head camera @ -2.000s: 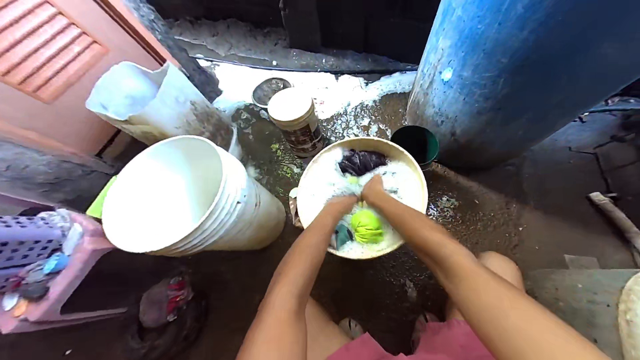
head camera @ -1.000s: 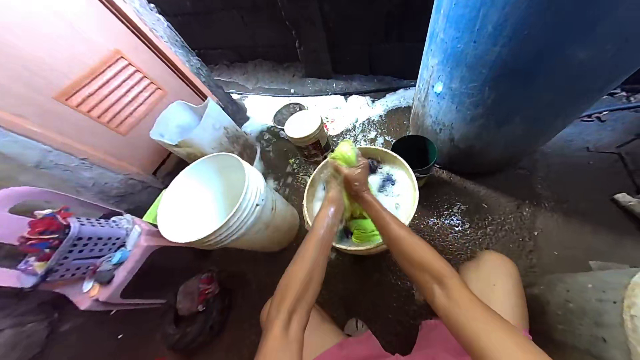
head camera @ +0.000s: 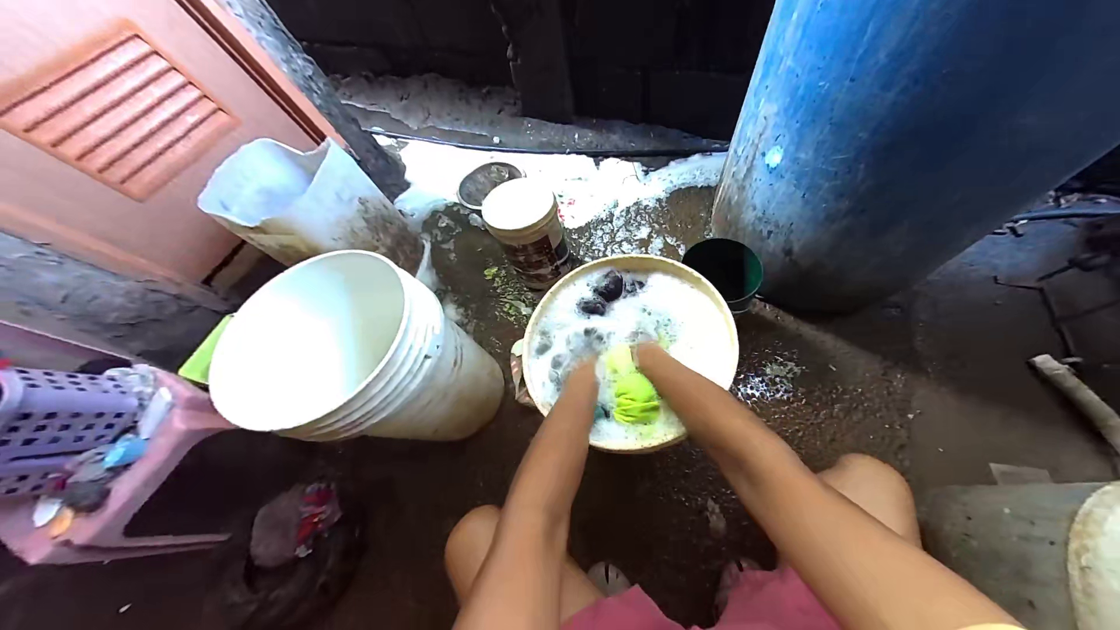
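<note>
A round cream-coloured bucket [head camera: 719, 325] full of foamy water stands between my knees. Both wrists reach into the foam near its middle; my left hand [head camera: 588, 369] and my right hand [head camera: 646, 352] are mostly under the suds, so their fingers are hidden. Bright yellow-green cloth [head camera: 636, 400] bulges out of the foam just beside them, on the side nearer my body. Dark cloth [head camera: 607, 287] pokes through the suds at the bucket's far side. Whether either hand grips cloth cannot be seen.
A large white bucket [head camera: 446, 385] stands left of the wash bucket, a lidded tub [head camera: 528, 227] behind it. A dark green pail [head camera: 731, 269] sits by a big blue drum [head camera: 840, 175]. At far left, a pink plastic chair [head camera: 166, 420] holds a purple basket [head camera: 70, 411].
A second ago my hands held the yellow-green cloth bunched above the foam; now they are down in the suds, with part of the cloth showing beside them.
</note>
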